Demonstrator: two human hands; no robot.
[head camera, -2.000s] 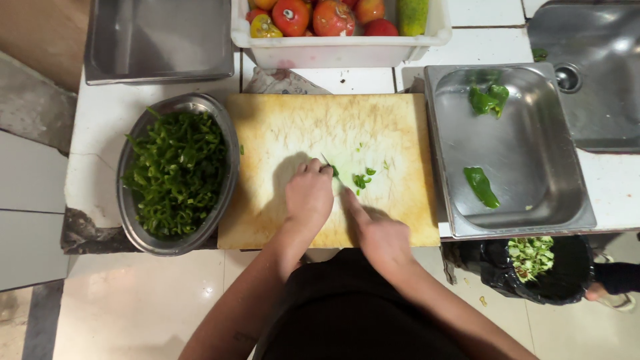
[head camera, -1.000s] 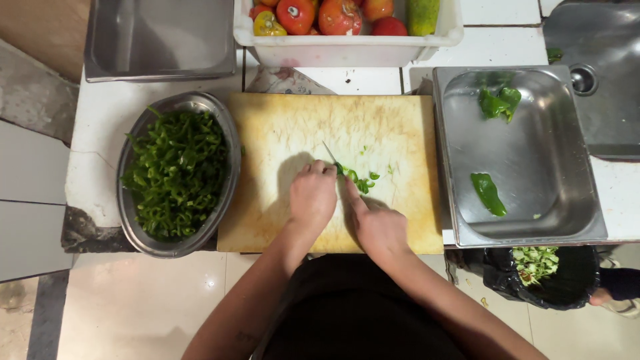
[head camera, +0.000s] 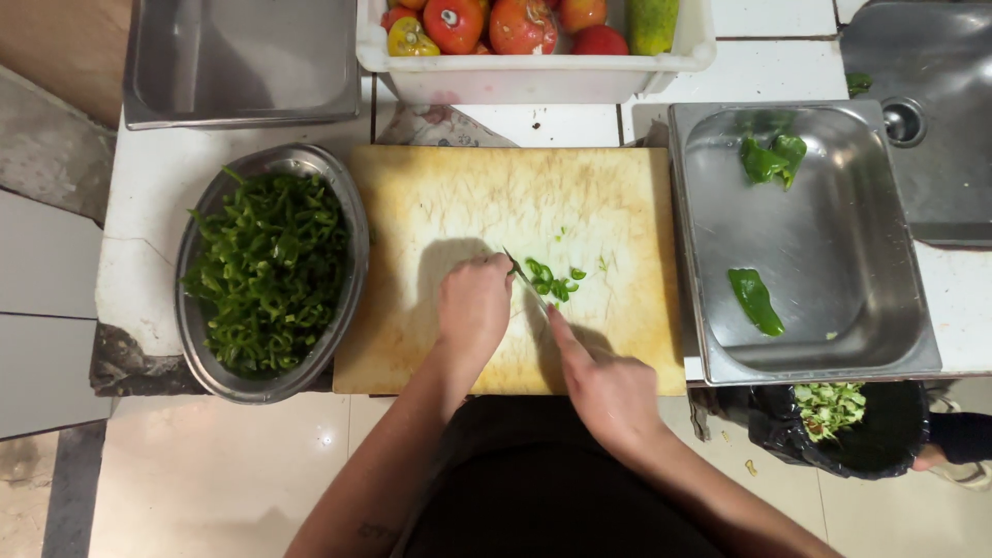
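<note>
My right hand (head camera: 608, 387) grips a kitchen knife (head camera: 530, 287), its forefinger stretched along the blade's back. Close to the blade tip, my left hand (head camera: 474, 298) presses a small piece of green pepper, mostly hidden under its fingers, on a worn cutting board (head camera: 434, 186). Cut green pepper pieces (head camera: 559, 288) lie just right of the blade. An oval metal bowl (head camera: 358, 256) heaped with sliced green pepper (head camera: 271, 271) stands left of the board. In the steel pan (head camera: 806, 232) to the right are a folded green pepper piece (head camera: 773, 160) and a flat one (head camera: 756, 301).
Behind the board stands a white plastic crate (head camera: 511, 81) of tomatoes; an empty steel pan (head camera: 248, 70) is at the back left. A sink (head camera: 945, 170) is at the right. Below the counter, a lined bin (head camera: 891, 434) holds green scraps, beside another person's foot (head camera: 930, 457).
More cut pepper lies beside the knife than two seconds ago. The blade has shifted slightly against the left fingertips, while both hands remain at about the same place on the board.
</note>
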